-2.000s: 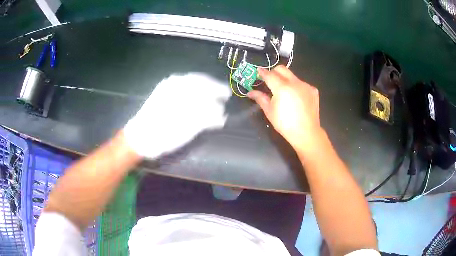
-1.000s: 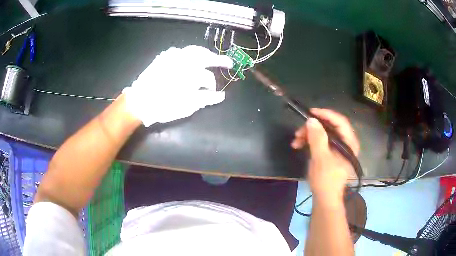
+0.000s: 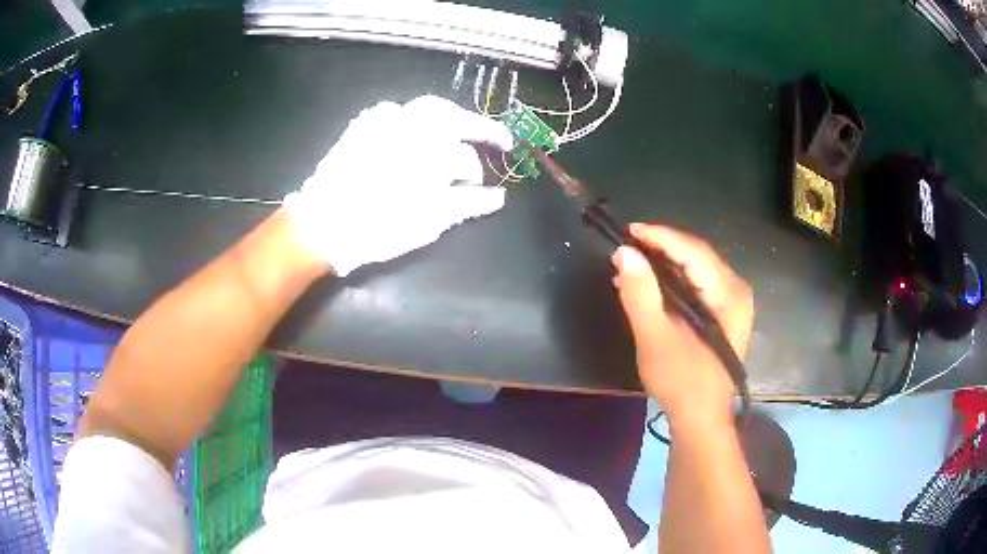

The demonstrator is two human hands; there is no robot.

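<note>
My left hand (image 3: 395, 179), in a white glove, has its fingertips at the left edge of the small green circuit board (image 3: 530, 132). Solder wire (image 3: 195, 195) runs from the spool to this hand, and a thin strand shows near the board. My bare right hand (image 3: 687, 314) holds the dark soldering iron (image 3: 606, 224) like a pen, its tip on or just above the board. White and yellow lead wires (image 3: 590, 124) loop between the board and the long silvery metal assembly (image 3: 411, 30), which lies behind it with a white-silver cylinder at its right end.
The solder spool (image 3: 35, 179) and blue-handled tool (image 3: 63, 103) are at the left. The iron stand with yellow sponge (image 3: 815, 200) and black soldering station (image 3: 920, 243) are at the right. A blue-purple crate (image 3: 81, 373) and green crate (image 3: 233, 433) are below the bench edge at lower left.
My right hand has let go of the board and taken the soldering iron, whose tip has since moved in to the board. My gloved left hand has come to the board's left edge.
</note>
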